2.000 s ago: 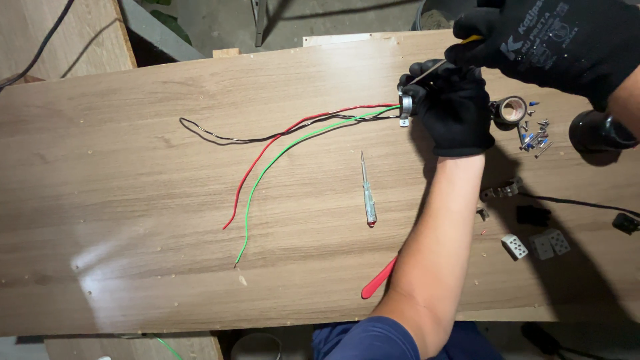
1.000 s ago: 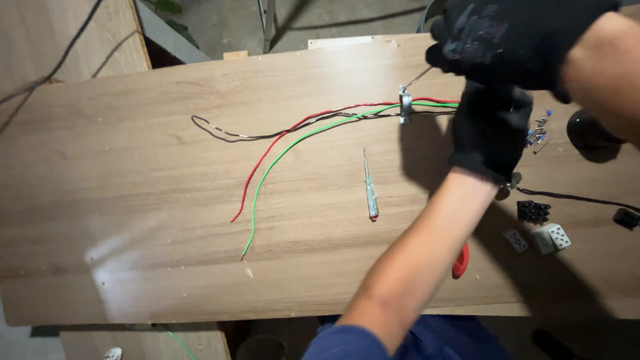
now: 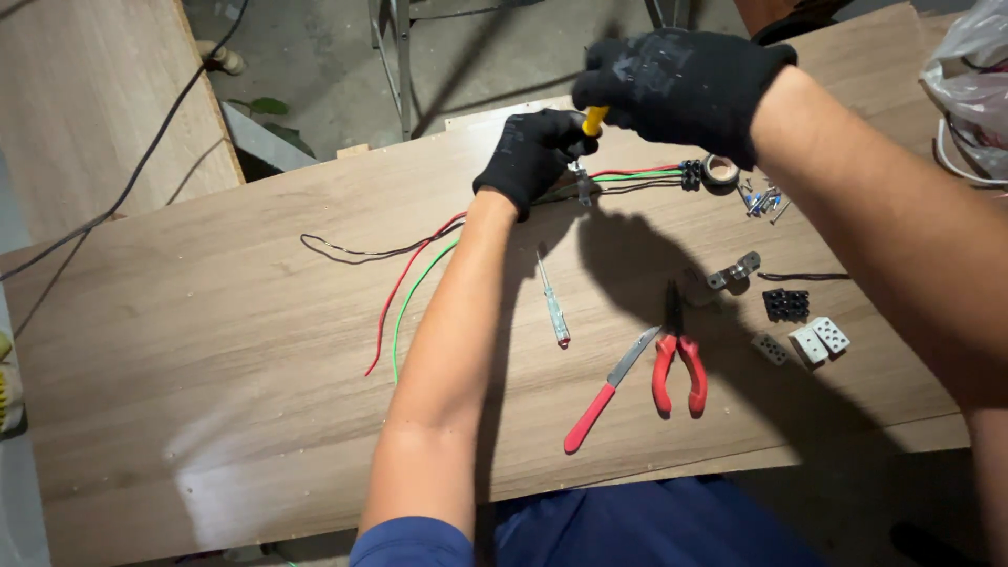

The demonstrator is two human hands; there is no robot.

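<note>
My right hand, in a black glove, grips the yellow handle of a screwdriver above a metal clamp. Beside that clamp is my gloved left hand, its fingers close to the screwdriver; whether they pinch anything is hidden. A red wire, a green wire and a black wire run under my left arm and past the clamp to a black terminal block. A clear-handled tester screwdriver lies on the wooden board below.
Near the board's front lie a red-handled knife and red-handled pliers. Farther right are another metal clamp, a black terminal block, white blocks, a tape roll and several screws. A plastic bag sits at the far right.
My left hand has moved from the right of the clamp to its left, and now hovers over the wires there. The knife and pliers now show fully. The view has shifted.
</note>
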